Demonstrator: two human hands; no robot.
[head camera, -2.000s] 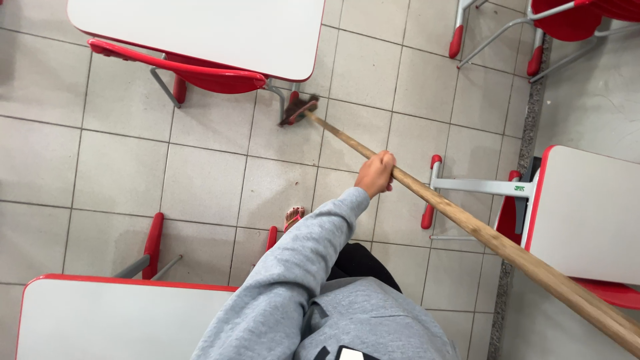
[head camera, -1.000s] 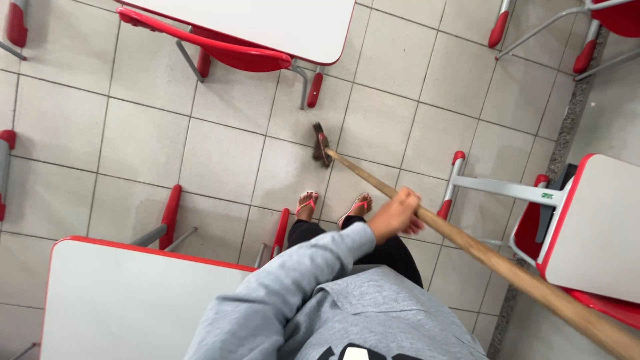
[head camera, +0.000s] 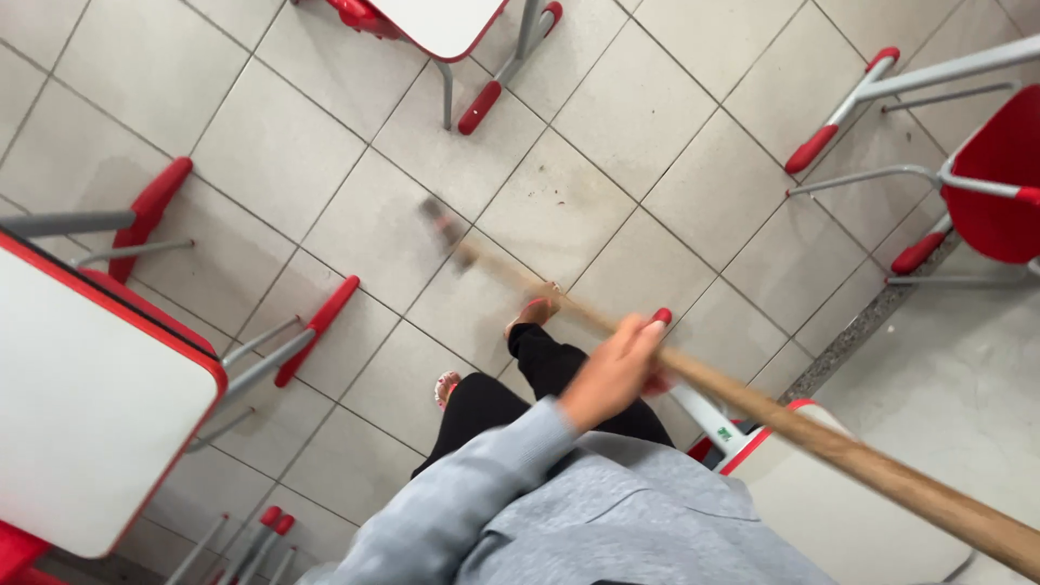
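Note:
My left hand (head camera: 613, 374), coming in from the lower left in a grey sleeve, is shut around the long wooden handle (head camera: 812, 435) of a broom. The handle slants from the lower right corner up to the broom head (head camera: 447, 234), which is motion-blurred and at the floor, ahead of my feet. Small dark bits of debris (head camera: 559, 195) lie on the light floor tiles to the right of the broom head. The handle's upper end runs out of the frame, and my right hand is not seen.
White-topped desks with red edges stand at left (head camera: 89, 398), top (head camera: 443, 24) and lower right (head camera: 861, 496). Red-capped metal legs (head camera: 317, 331) reach over the floor. A red chair (head camera: 995, 179) is at right. My sandalled feet (head camera: 532, 313) are below the broom head.
The view has shifted and turned strongly over the floor. The broom head, earlier beside a desk's red-capped foot, is now away from the desk legs. My left hand has kept hold of the handle.

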